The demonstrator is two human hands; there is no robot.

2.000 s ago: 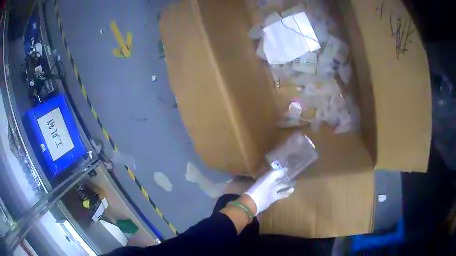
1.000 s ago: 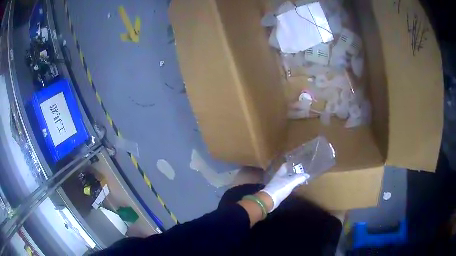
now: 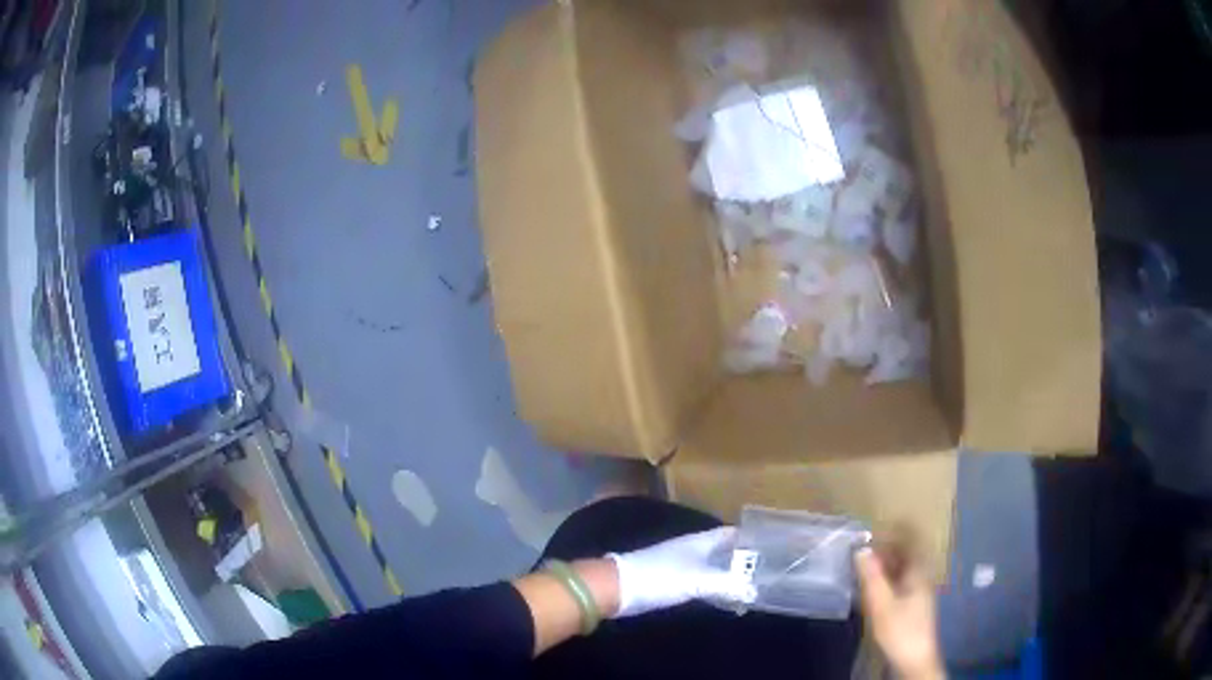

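A clear transparent plastic box or packaging piece (image 3: 802,569) with a small white label is low in the head view, over my lap and the near carton flap. My left hand (image 3: 674,571), in a white glove with a green bangle at the wrist, grips its left side. My right hand (image 3: 897,604), bare and slightly blurred, has its fingertips at the right edge of the clear piece. A large open carton (image 3: 605,253) stands on the floor just beyond, with pale parts or bags (image 3: 851,299) and a white sheet (image 3: 774,142) inside.
A blue box (image 3: 162,332) with a white label stands on the shelving at the left. Yellow-black tape (image 3: 273,319) and a yellow arrow (image 3: 370,117) mark the grey floor. Clear plastic bags (image 3: 1163,359) lie in the dark area at the right. The carton's flaps spread outward.
My left hand has brought the clear piece back from the carton's near end towards my body. My right hand has come into view at its right edge.
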